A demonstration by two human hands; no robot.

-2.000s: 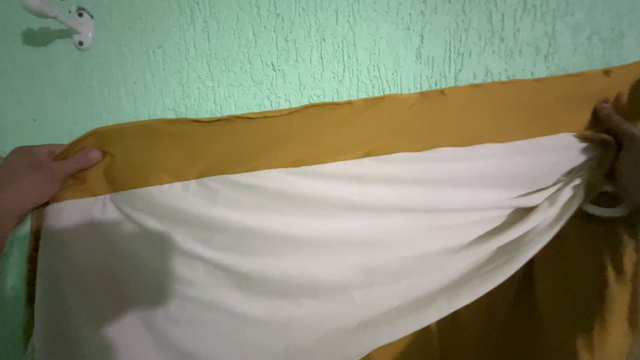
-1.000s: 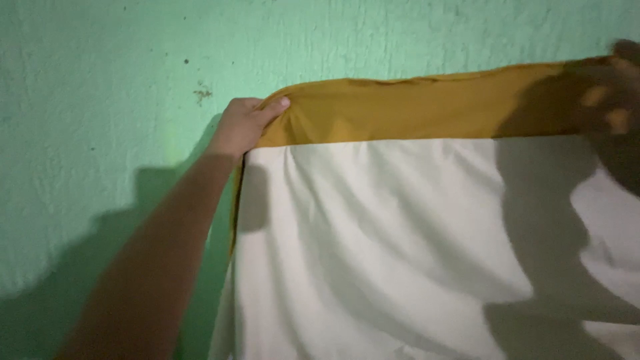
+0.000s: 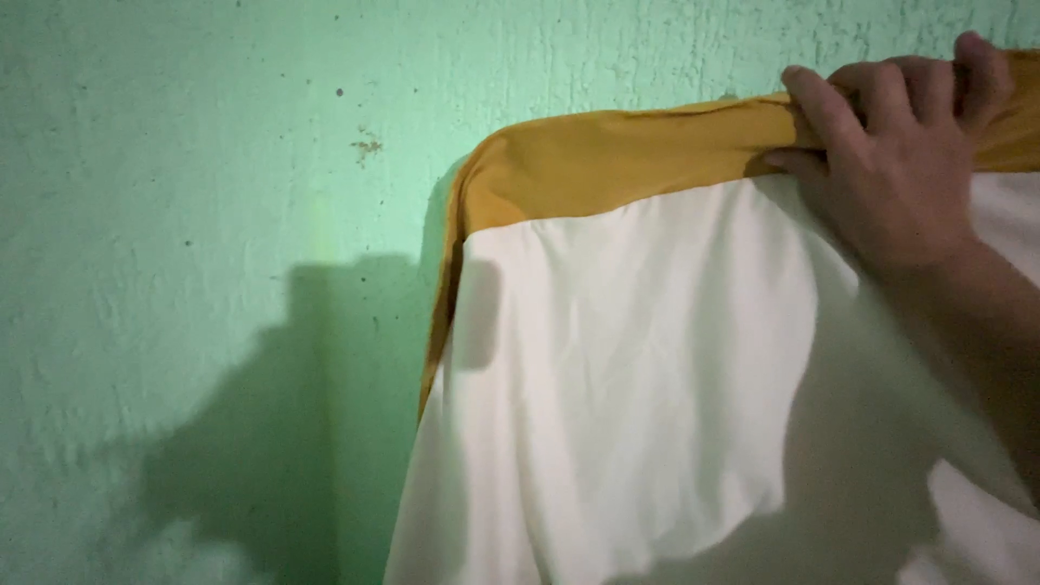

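A white cloth (image 3: 634,366) with a mustard-yellow band (image 3: 601,166) along its top hangs in front of a green wall. Its upper left corner is rounded, and a narrow yellow edge runs down the left side. My right hand (image 3: 902,154) reaches in from the right, back of the hand facing me, and grips the yellow band near its top edge. The thumb lies low on the band; the fingers are bent at the top edge, and what lies under them is hidden. My left hand is out of view.
The textured green wall (image 3: 203,203) fills the left side and the top, with small dark specks and a brownish mark (image 3: 367,147). Dark shadows fall on the wall and across the cloth.
My left hand, which held the cloth's upper left corner, has let go and left the view. My right hand is now further left along the yellow band.
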